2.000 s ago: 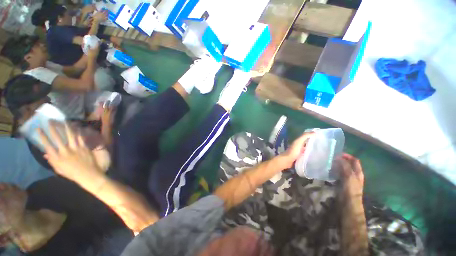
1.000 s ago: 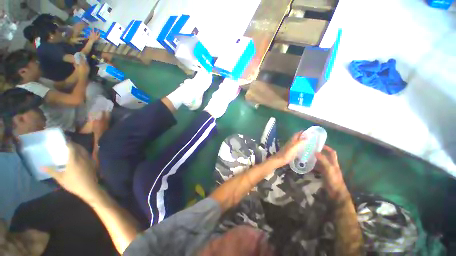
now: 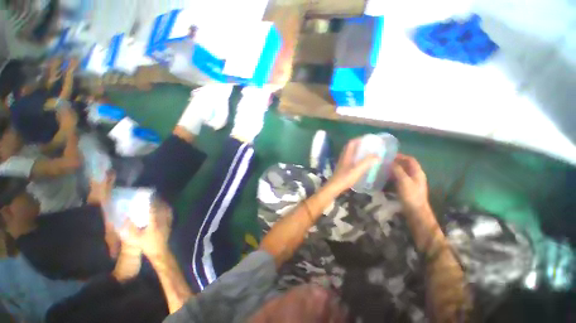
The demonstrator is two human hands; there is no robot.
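A clear, frosted plastic shell (image 3: 378, 165) with rounded ends is held above my camouflage-trousered legs, with a pale greenish strip across it. My left hand (image 3: 357, 165) grips it from the left, fingers across its face. My right hand (image 3: 410, 180) is at its right edge with bent fingers; blur hides whether the fingertips grip it. What is inside the shell is not clear.
An open blue retail box (image 3: 355, 63) stands at the edge of a white-topped pallet (image 3: 417, 104). A crumpled blue cloth (image 3: 456, 41) lies behind. Seated people are at left; one holds a whitish item (image 3: 132, 207). A neighbour's striped trouser leg (image 3: 218, 217) is close by.
The view has shifted, moving the pallet and boxes up and left in the picture. The shell has turned between my hands, and my left fingers now cover more of it.
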